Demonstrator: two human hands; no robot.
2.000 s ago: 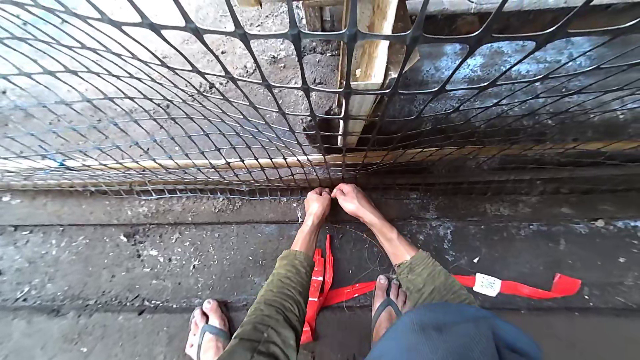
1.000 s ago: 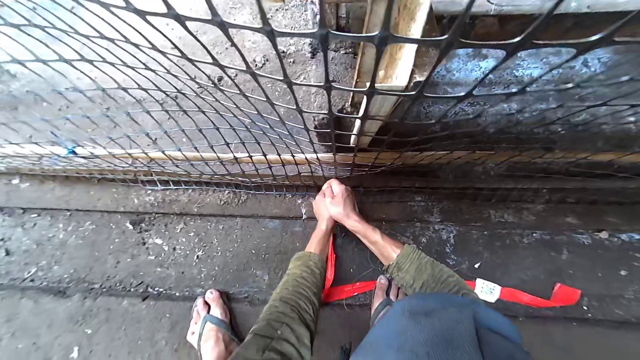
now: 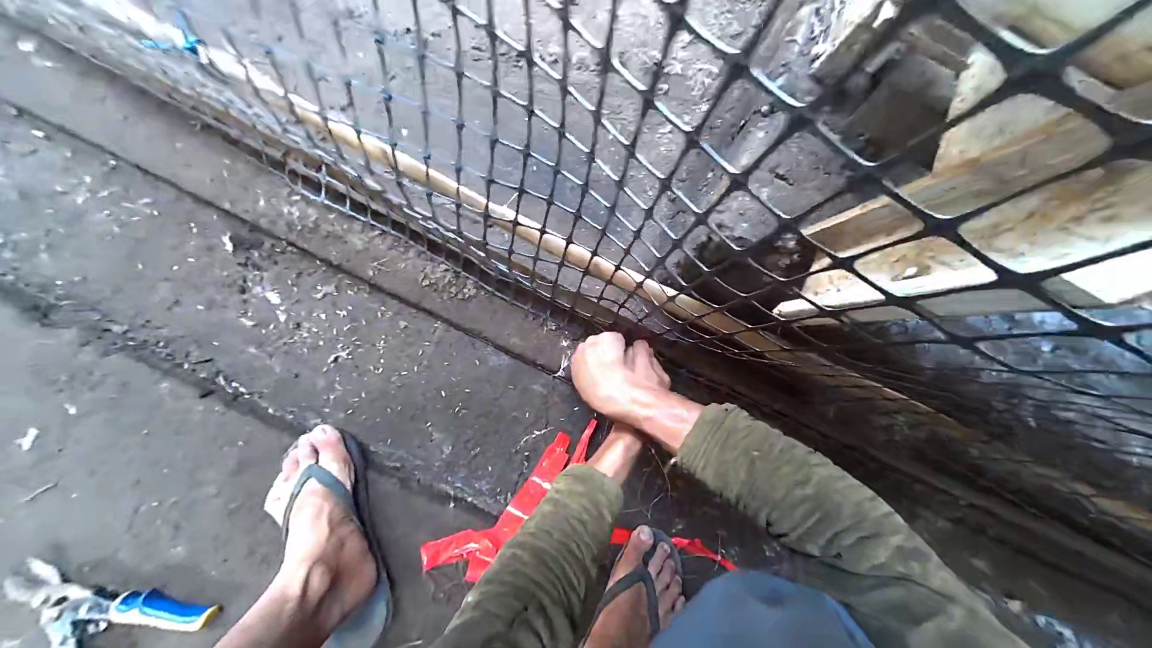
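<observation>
My right hand (image 3: pixel 616 373), its fingers curled, is at the bottom edge of the black plastic mesh (image 3: pixel 558 135). My left hand (image 3: pixel 646 364) is close against it, mostly hidden behind it, with the forearms crossing near the wrists. What the fingers hold cannot be made out. A pale pole (image 3: pixel 504 216), apparently bamboo, runs along the foot of the mesh. Red plastic strips (image 3: pixel 526 504) lie on the ground below my hands, partly behind my left sleeve.
A tool with a blue handle (image 3: pixel 162 609) lies at the lower left, near my sandalled foot (image 3: pixel 324 531). Pale wooden boards (image 3: pixel 990 216) stand behind the mesh at the right. Blue twine (image 3: pixel 184 40) is at the upper left. A ledge (image 3: pixel 270 234) runs beside the mesh.
The two hands, side by side at the mesh two seconds ago, have come together and their forearms now cross. The view has turned and moved left, bringing the blue-handled tool into sight.
</observation>
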